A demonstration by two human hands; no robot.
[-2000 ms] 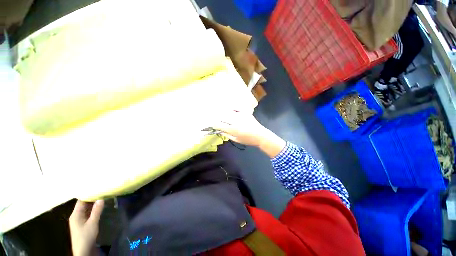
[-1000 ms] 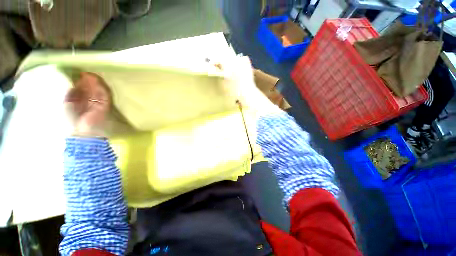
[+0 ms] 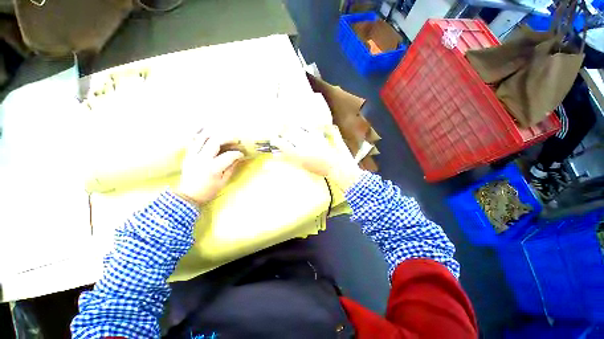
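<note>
Yellow fabric pieces [image 3: 265,205] lie stacked on the pale table, washed out to white in parts, with a folded ridge running across them. My left hand [image 3: 210,169] pinches the fabric at this ridge, thumb towards the right. My right hand [image 3: 311,152] is just right of it, washed out by glare, and holds small dark thread snips [image 3: 266,147] whose tips point left towards my left fingers. A black cord [image 3: 329,195] curves down from my right hand over the yellow fabric. Any thread between the hands is too small to tell.
Brown material pieces [image 3: 344,109] hang at the table's right edge. A red crate [image 3: 447,102] draped with brown pieces [image 3: 540,76] stands on the floor to the right, with blue bins [image 3: 490,228] around it. Brown bags [image 3: 73,23] lie on a dark green surface [image 3: 205,26] at the back. A person's legs show far right.
My left hand has come up from the table's front edge and moved right across the fabric to the ridge beside my right hand. The fabric it was lifting now lies folded back.
</note>
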